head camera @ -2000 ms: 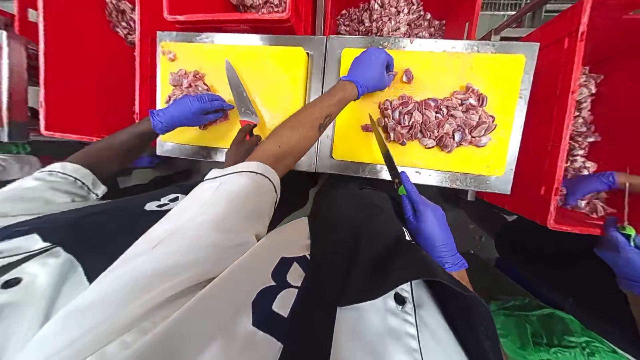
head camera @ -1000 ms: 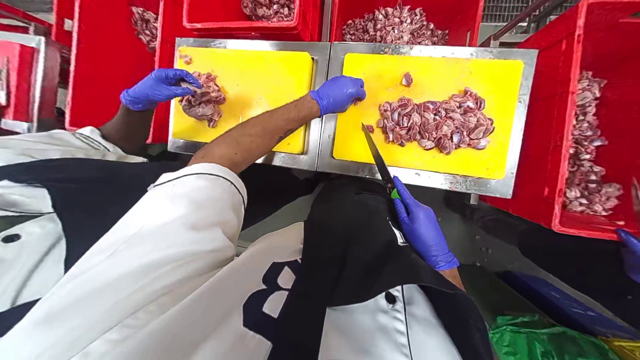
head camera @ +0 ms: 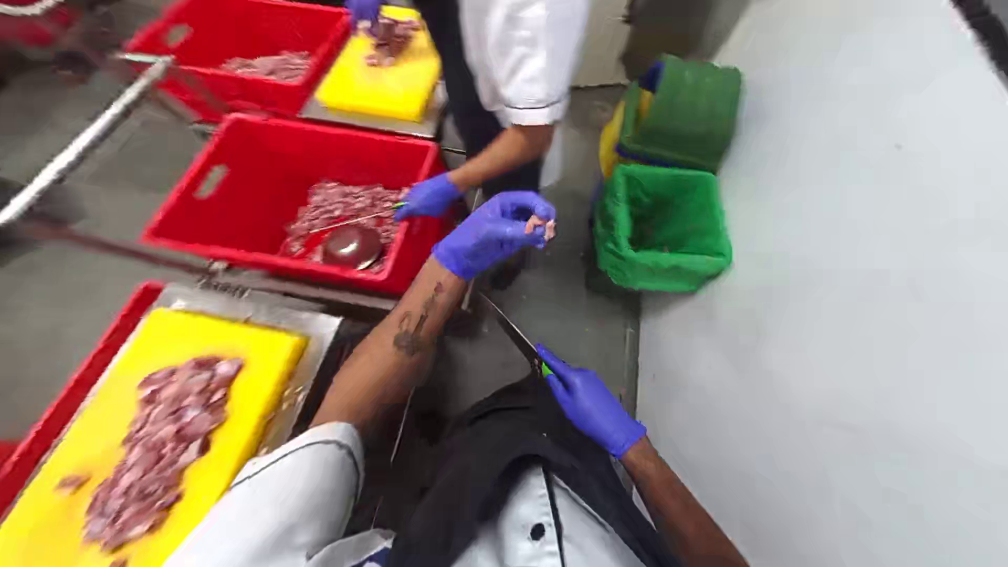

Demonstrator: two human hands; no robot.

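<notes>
My left hand, in a blue glove, is raised at the middle of the view and pinches a small scrap of meat between thumb and fingers. Below and to the right, my right hand, also gloved, grips a knife by its green handle, the blade pointing up and left. At the lower left a pile of cut meat pieces lies on a yellow cutting board, with a small piece of meat apart from it.
A red crate holds meat and a dark round object; a co-worker's gloved hand holds a knife over it. A lined green bin stands on the floor beside a white wall. Another yellow board is beyond.
The view has swung far to the right, away from the boards. My left hand has moved off the board area and now holds a meat scrap in the air. The knife remains in my right hand.
</notes>
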